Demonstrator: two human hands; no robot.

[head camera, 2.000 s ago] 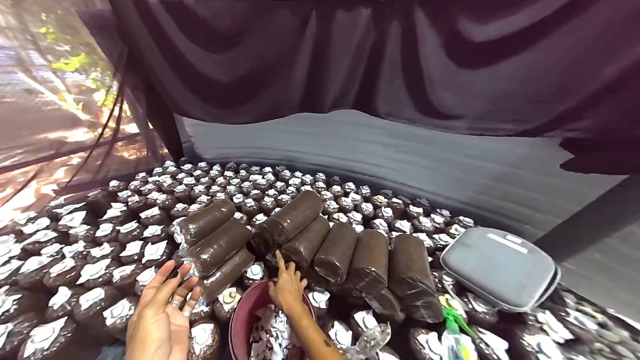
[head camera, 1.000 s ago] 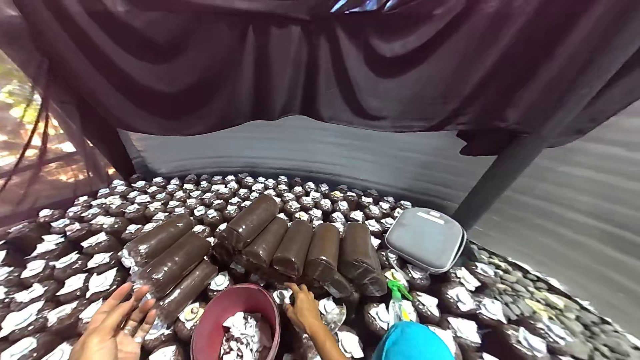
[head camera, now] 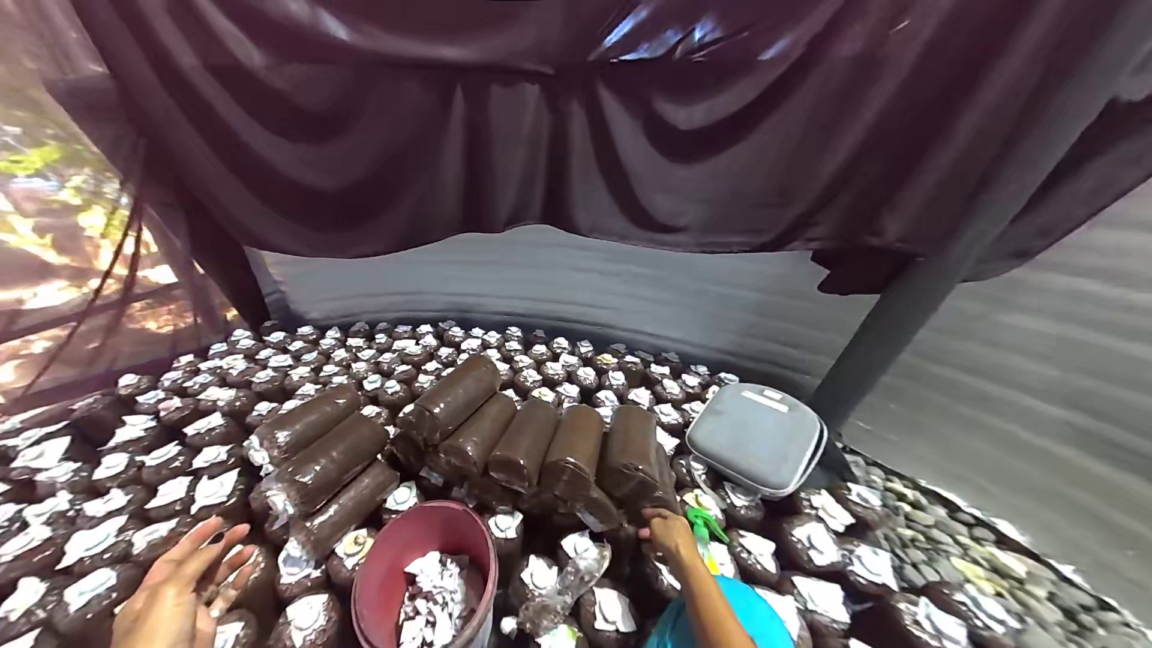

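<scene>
My left hand (head camera: pixel 184 585) is raised at the lower left, palm up and fingers apart, with nothing in it. My right hand (head camera: pixel 668 533) reaches to the lower end of the rightmost dark plastic-wrapped cylindrical bag (head camera: pixel 630 447); its fingertips are partly hidden, so a grip cannot be made out. More such bags (head camera: pixel 328 459) lie on their sides across the middle. Between my hands stands a red bucket (head camera: pixel 423 522) holding crumpled white paper pieces (head camera: pixel 434 589). A spray bottle with a green head (head camera: pixel 706 524) is just right of my right hand, and a clear plastic bottle (head camera: pixel 567 585) lies to its left.
Upright dark bags with white paper tops (head camera: pixel 216 486) cover the ground all around. A grey zippered case (head camera: pixel 758 436) rests on them at the right, beside a slanted post (head camera: pixel 891 315). Pebbles (head camera: pixel 954 549) lie at the lower right. A blue round object (head camera: pixel 720 616) sits under my right forearm.
My right hand has moved right, from beside the bucket to the rightmost lying bag. My left hand stays raised and spread. The view has swung to the right.
</scene>
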